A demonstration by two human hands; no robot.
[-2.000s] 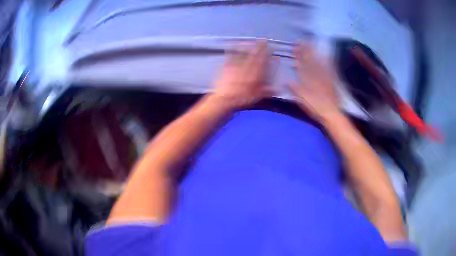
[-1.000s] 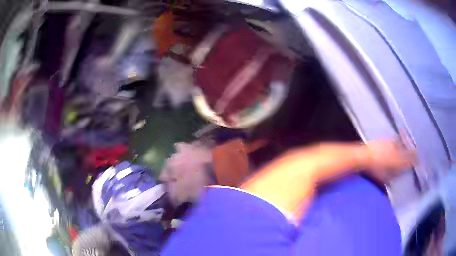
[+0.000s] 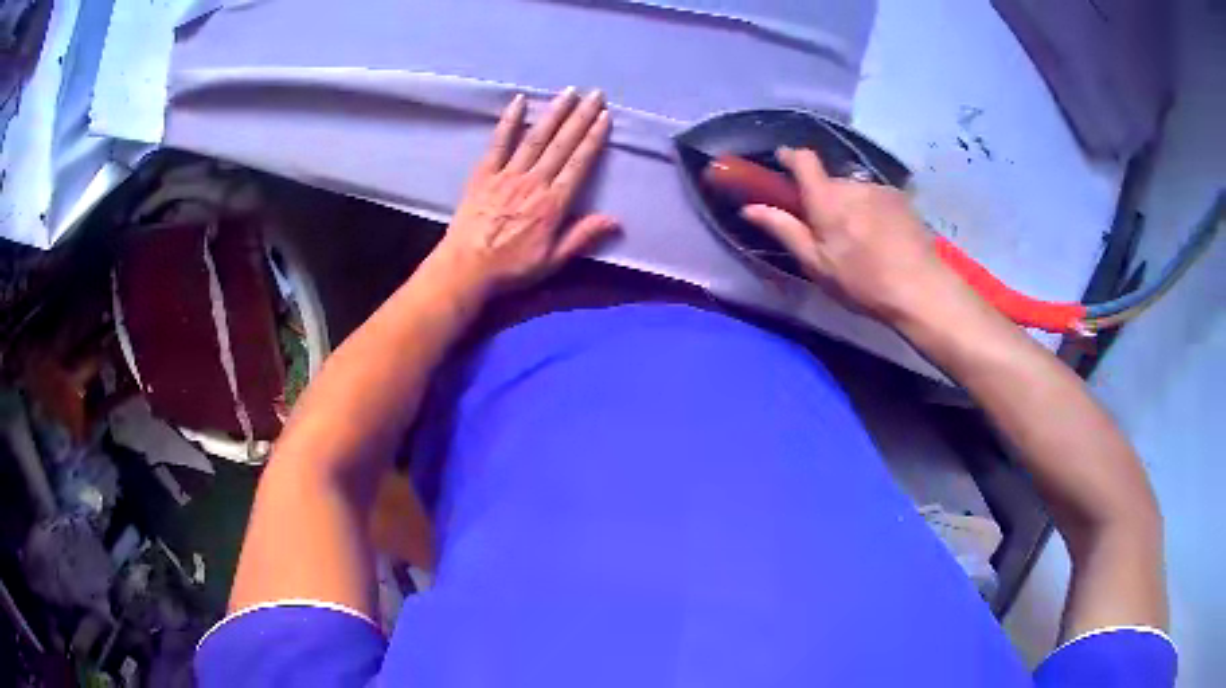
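Note:
The mauve-grey garment piece [image 3: 350, 135] lies spread over the white table, with raised fold lines running across it. My left hand [image 3: 527, 202] lies flat on the cloth, fingers spread, beside a fold line. My right hand [image 3: 847, 222] is closed around the dark red handle of the iron [image 3: 793, 135]. The iron's dark pointed plate rests on the right part of the cloth, its tip pointing left. An orange-red sleeve [image 3: 1002, 289] runs from behind my right hand to grey-blue lines at the right.
The ironing table [image 3: 988, 175] has small dark marks at its right. Darker mauve cloth [image 3: 1102, 61] lies at the far right. Below the table at left are a dark red item with white strips [image 3: 188, 329], a pale round rim [image 3: 307, 303] and floor scraps.
Two seconds ago both hands were on the cloth and the iron stood at the right. The view swung left, then back. Now my right hand holds the iron on the cloth.

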